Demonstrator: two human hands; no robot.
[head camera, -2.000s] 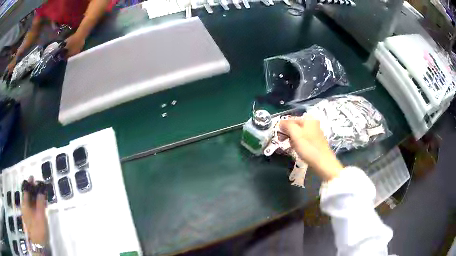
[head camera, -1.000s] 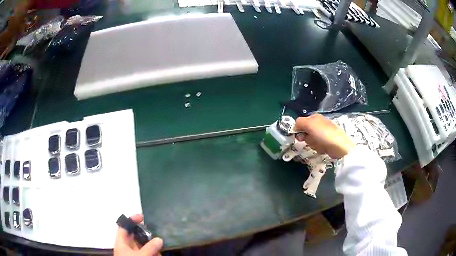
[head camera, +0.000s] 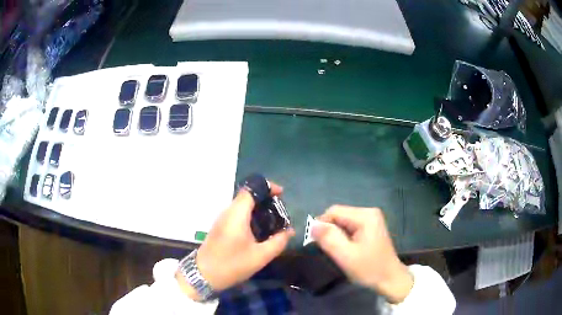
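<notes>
My left hand (head camera: 237, 246) holds a smartwatch body (head camera: 270, 218) with a black watch band half (head camera: 256, 186) at its upper end, over the bench's front edge. My right hand (head camera: 360, 246), just to the right, pinches a white watch band half (head camera: 309, 231) between thumb and fingers; most of it is hidden by the fingers. The strap end and the watch are close but apart. The white foam tray (head camera: 148, 197) at left bears rows of dark watch cases (head camera: 149, 119).
A dispenser bottle (head camera: 421, 146) stands at right beside the bag of white straps (head camera: 511, 169). Behind is a bag of black straps (head camera: 493, 98). A pale foam pad (head camera: 296, 24) lies at the back, with small white bits (head camera: 321, 71) before it. Crumpled plastic bags (head camera: 21, 123) lie far left.
My right hand has left the white strap pile and come to the middle with a white strap. My left hand has brought the watch from the tray to meet it. The view has shifted.
</notes>
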